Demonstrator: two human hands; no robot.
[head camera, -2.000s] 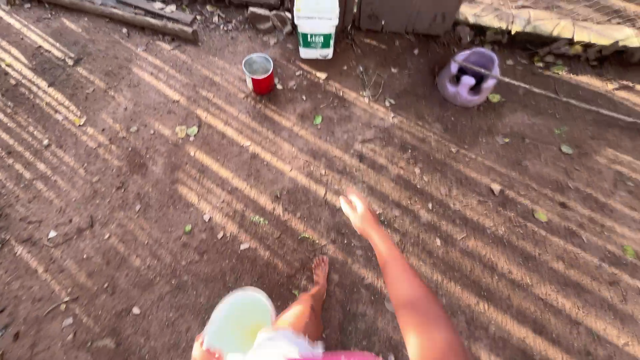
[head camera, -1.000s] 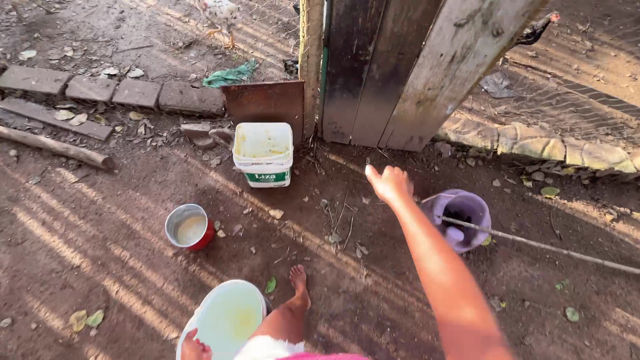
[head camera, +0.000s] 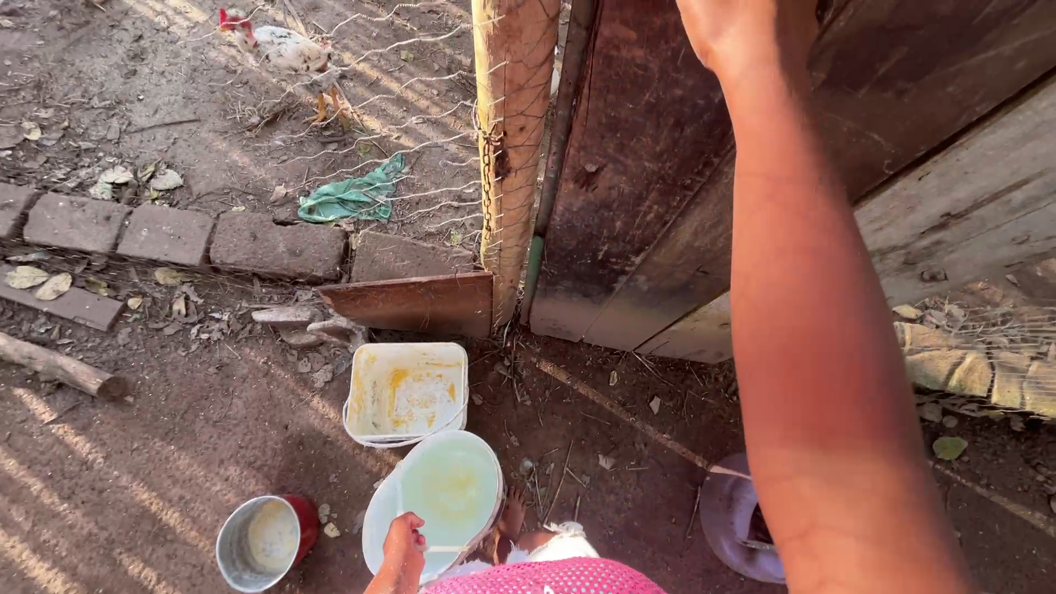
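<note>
At the bottom centre, my left hand (head camera: 404, 540) is closed on the handle of a white plastic bucket (head camera: 375, 503) holding pale, cloudy liquid. My right hand (head camera: 747, 25) reaches up against the dark wooden plank gate (head camera: 652, 157), its fingers cut off by the top edge, so its grip is hidden. Just beyond the bucket stands an open square white tub (head camera: 408, 392) with yellow residue inside. A red metal pot (head camera: 260, 540) with pale residue sits to its lower left. The purple plastic container (head camera: 722, 516) lies partly behind my right forearm.
A wooden post (head camera: 516, 157) with a chain and wire mesh adjoins the gate. Behind the mesh are a white chicken (head camera: 289, 49) and a green cloth (head camera: 355, 194). Bricks (head camera: 276, 247) edge the fence at left, near a log (head camera: 62, 367). A rusty panel (head camera: 417, 304) leans by the post.
My view has come closer to the gate. My right hand has moved from above the ground up to the gate planks. The bucket in my left hand is now beside the square tub.
</note>
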